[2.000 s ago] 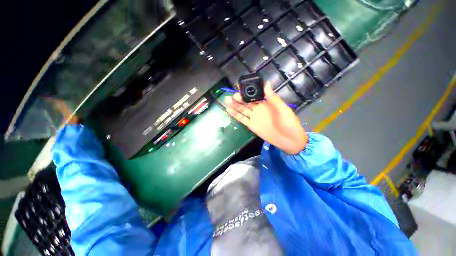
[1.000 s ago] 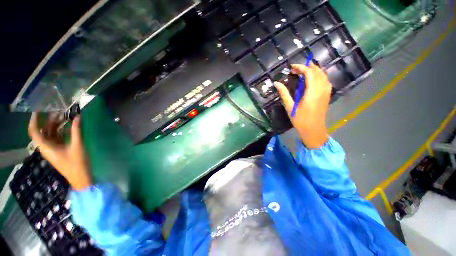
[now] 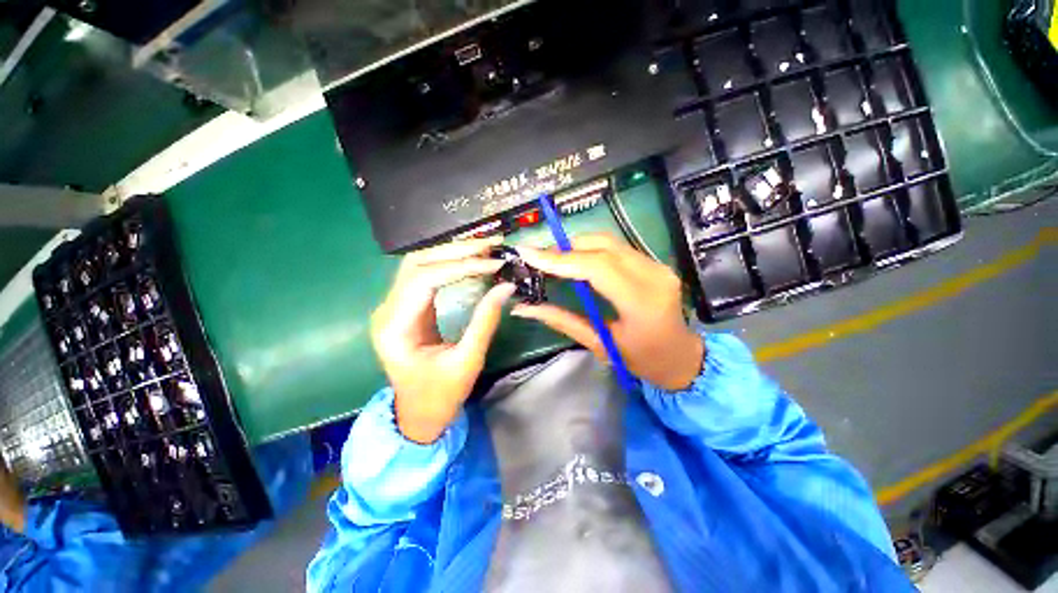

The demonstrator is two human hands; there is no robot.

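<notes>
A small black electronic module [image 3: 522,276] is held in the fingertips of both hands, in front of the test box. My left hand [image 3: 435,330] grips it from the left. My right hand [image 3: 632,304] grips it from the right and also holds a blue pen-like stick [image 3: 594,304], which slants across the hand. The black test box [image 3: 499,133] has white lettering and a red light on its front edge. The right blister tray [image 3: 812,162] holds two modules side by side in its visible pockets. The left blister tray [image 3: 145,371] has modules in most pockets.
A clear panel edge [image 3: 400,52] runs behind the test box. A cable [image 3: 632,226] curves over the green mat between box and right tray. Another person's blue sleeve [image 3: 70,544] shows at the lower left. Black equipment [image 3: 986,498] stands beyond the floor at the lower right.
My left hand has come from the far left to the middle. My right hand has moved left from the right tray with the blue stick. Both now hold a module. The view has shifted.
</notes>
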